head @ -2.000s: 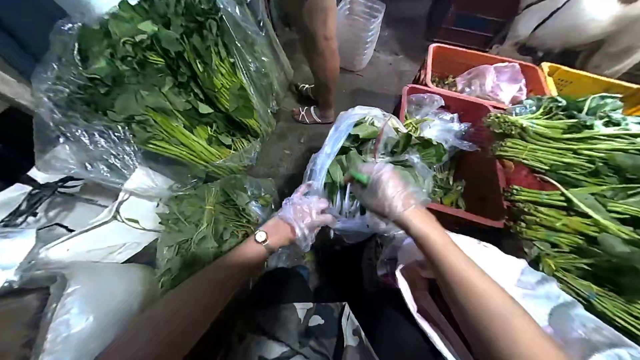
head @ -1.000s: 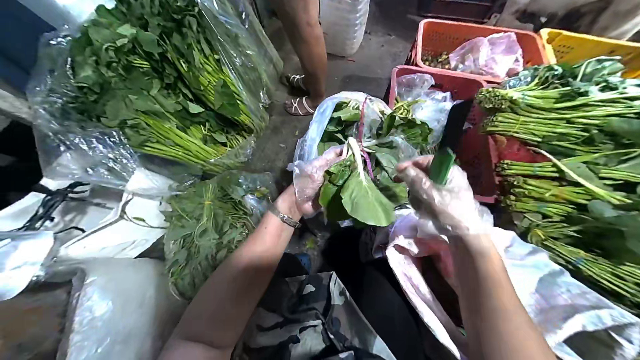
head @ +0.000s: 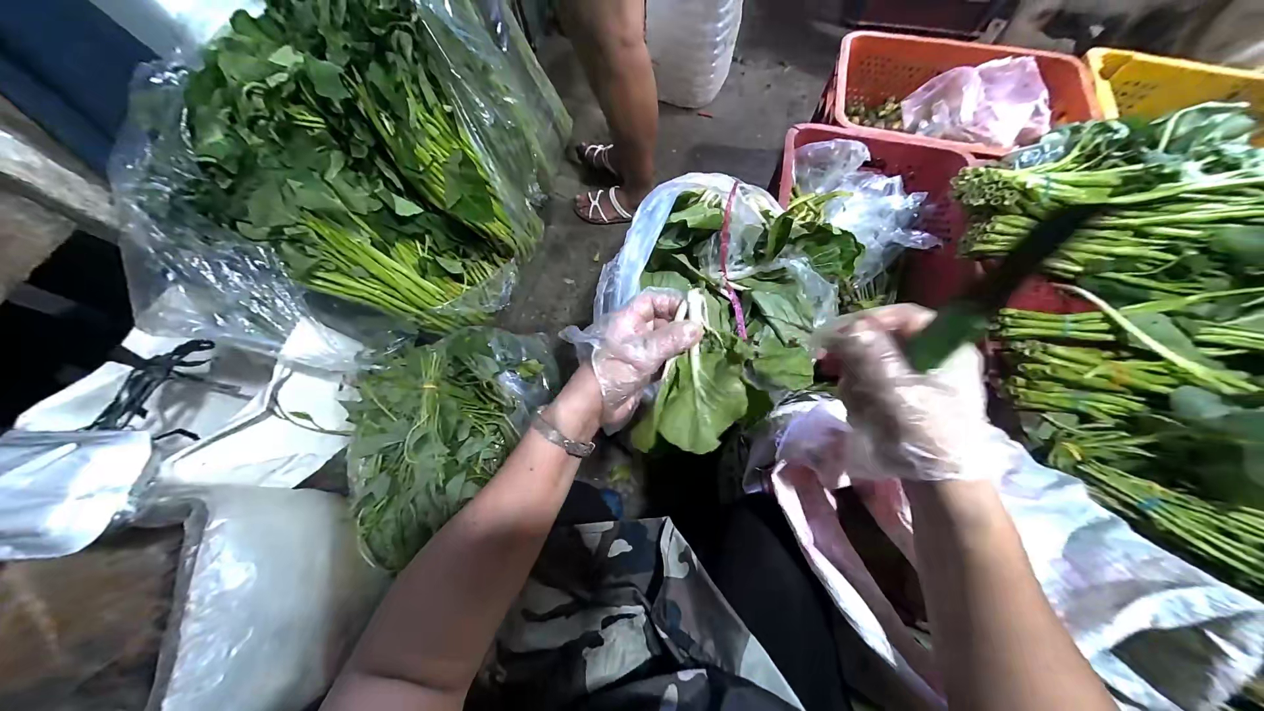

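My left hand (head: 640, 351), in a clear plastic glove, pinches the pale stem end of a leafy green vegetable (head: 703, 400), whose leaves hang downward. Just behind it stands an open plastic bag (head: 632, 247) of similar greens, with a pink tie strip (head: 729, 247) lying across them. My right hand (head: 913, 395), gloved too, grips a knife with a green handle (head: 943, 336). The dark blade, blurred, points up and right, in front of the bundled greens. The right hand's fingertips are near the bag's right side, apart from the held vegetable.
Left stands a large plastic bag of leafy greens (head: 375, 188), with a smaller bag of greens (head: 434, 434) below. Red (head: 805, 158), orange (head: 968, 49) and yellow (head: 1165, 74) crates are at the upper right, beside bundled greens (head: 1116, 346). A person's sandaled foot (head: 604, 205) is beyond the bag.
Two seconds ago both hands were over the bag's greens. The held vegetable came into clear view one second ago and is still in my left hand. The knife has tilted further to the right.
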